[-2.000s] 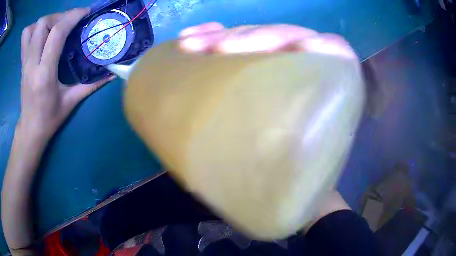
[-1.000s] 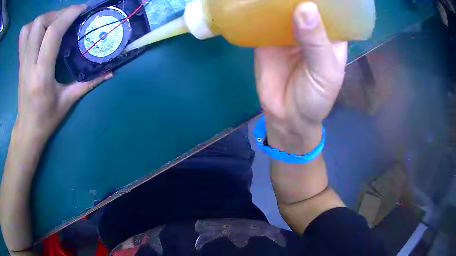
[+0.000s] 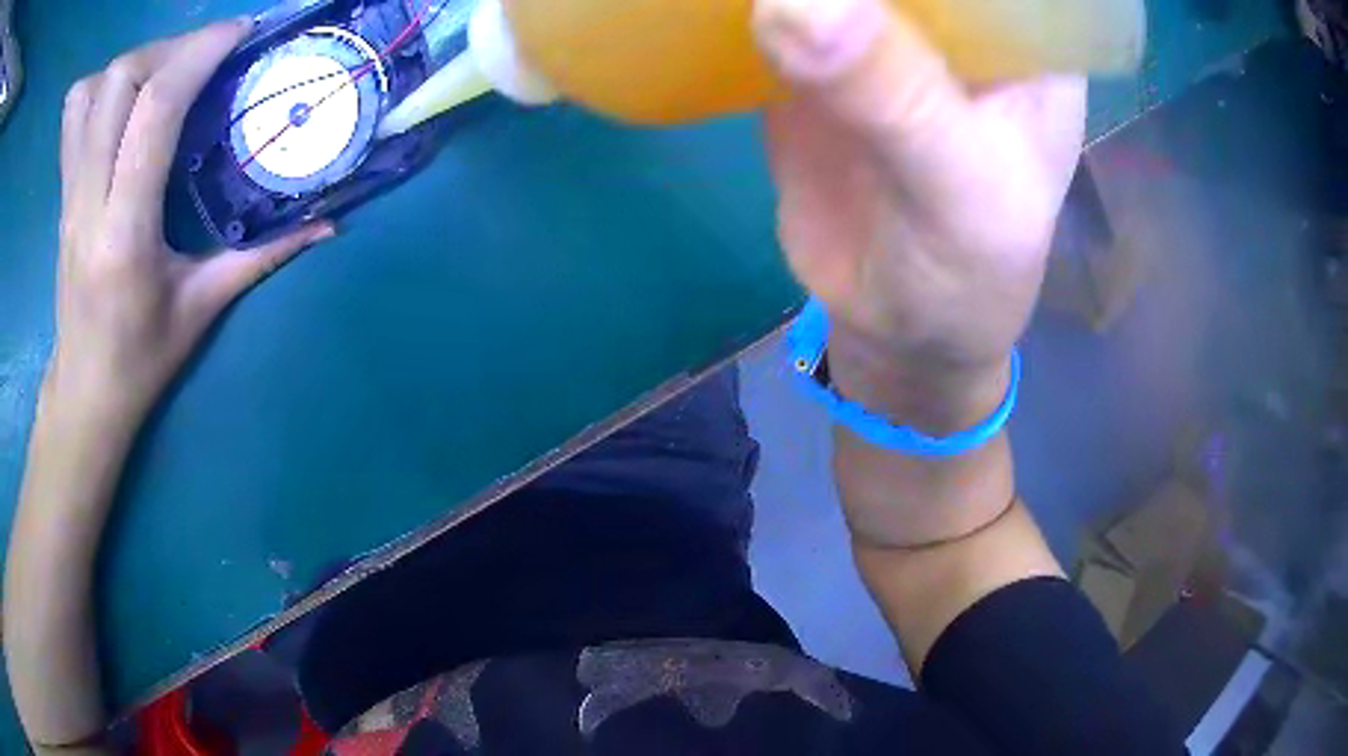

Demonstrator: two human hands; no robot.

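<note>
A black speaker housing [image 3: 222,200] lies at the upper left on the green bench, with a round, glaring white speaker driver [image 3: 328,138] in it. Thin red and black wires cross the driver. My left hand [image 3: 141,222] grips the housing around its left side, thumb at the near edge. My right hand [image 3: 917,177] holds the glue bottle [image 3: 651,59] on its side at the top, amber contents inside. Its pale nozzle [image 3: 441,98] points left, with the tip at the driver's right rim. The bottle's top is cut off by the frame edge. No glue bead can be made out.
The bench top [image 3: 444,355] has a dark edge running diagonally towards the upper right. Brown cardboard [image 3: 1131,569] shows below at the right. A red object [image 3: 170,724] is at the bottom left. Part of a pale-edged object [image 3: 9,59] shows at the far left edge.
The bottle swung from close before the camera to lying sideways at the top. Since one second ago, the nozzle tip has shifted slightly up along the driver's rim. My left hand has barely moved.
</note>
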